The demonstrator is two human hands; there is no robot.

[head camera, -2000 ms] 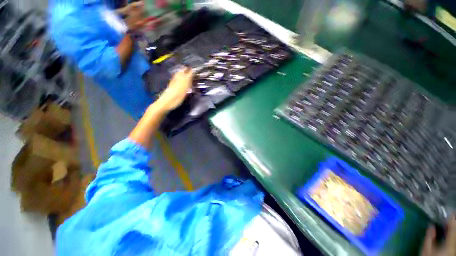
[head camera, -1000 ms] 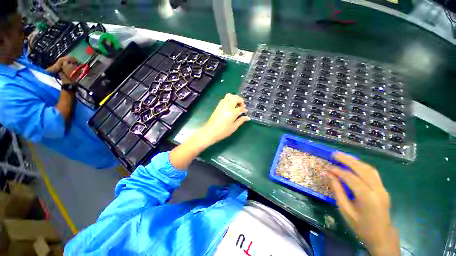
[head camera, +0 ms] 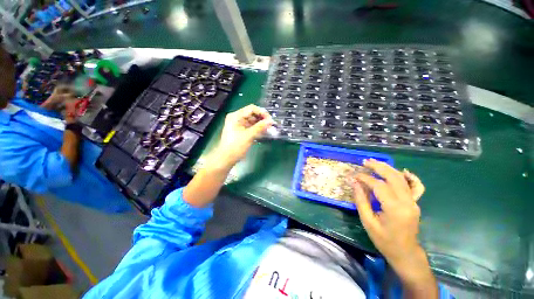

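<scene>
My left hand is at the lower left corner of the clear blister tray, its fingers curled; something small and dark seems to show between them, partly hidden. The tray's pockets hold rows of small black modules. My right hand reaches over the right part of the blue bin, fingertips at the heap of tiny beige-copper bits. Whether it pinches a bit cannot be told. The black compartment tray stands left, with housings piled loosely along its right part.
A person in a blue smock works at the far left with a red-handled tool. A white post rises behind the trays. Cardboard boxes lie on the floor at lower left. The bench top is green.
The view has swung from the black tray toward the bin. My left hand has left the black tray for the blister tray's corner. My right hand has come from the frame's edge to the bin.
</scene>
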